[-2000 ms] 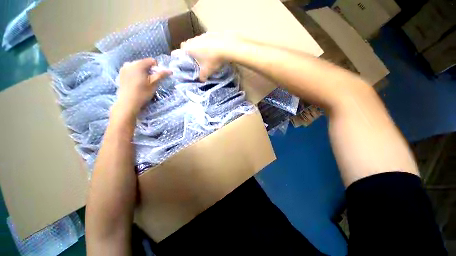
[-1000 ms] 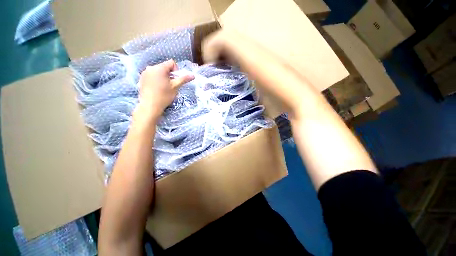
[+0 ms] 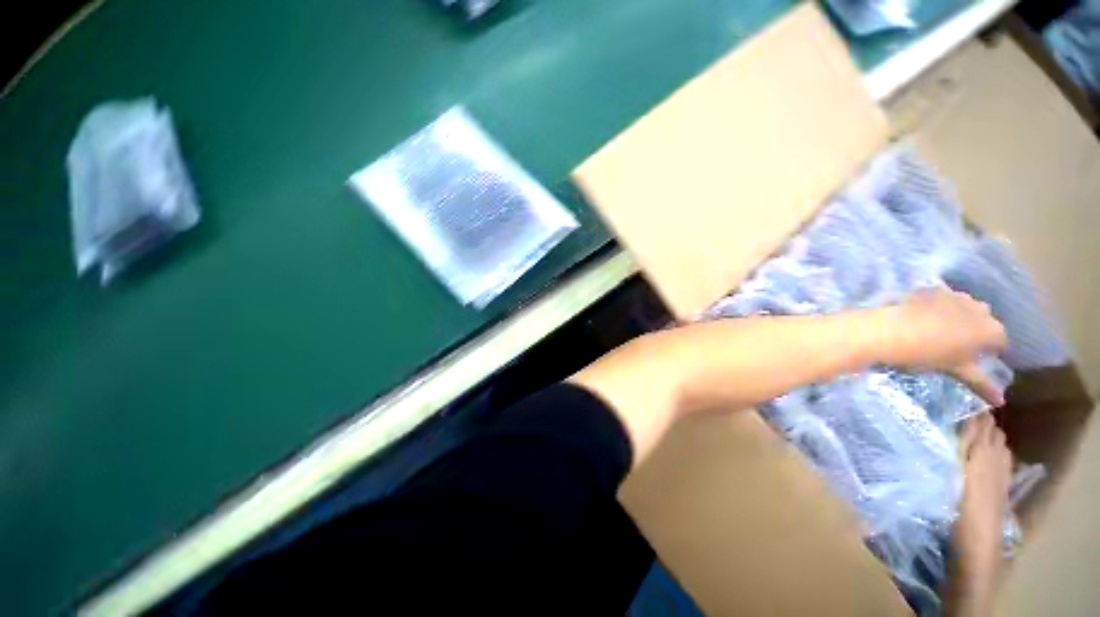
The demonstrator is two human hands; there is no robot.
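Note:
The shipping carton [image 3: 748,506] stands open at the right with its flaps spread, filled with bubble-wrapped units [image 3: 899,452]. My left hand [image 3: 953,334] lies over the units near the carton's right side, fingers bent down; whether it grips one is unclear. My right hand [image 3: 983,452] reaches into the carton just below it, beside a gap along the inner wall. Its fingertips are partly hidden, so its hold cannot be told.
A green conveyor belt [image 3: 278,350] with a pale edge [image 3: 362,440] runs at the left. On it lie a flat bubble bag [image 3: 464,205] and a small stack of bubble bags [image 3: 127,187]. More packets show at the top edge.
The view has swung left, so the carton now shows at the right and the belt fills the left. My right hand has moved down into the carton, close to my left hand.

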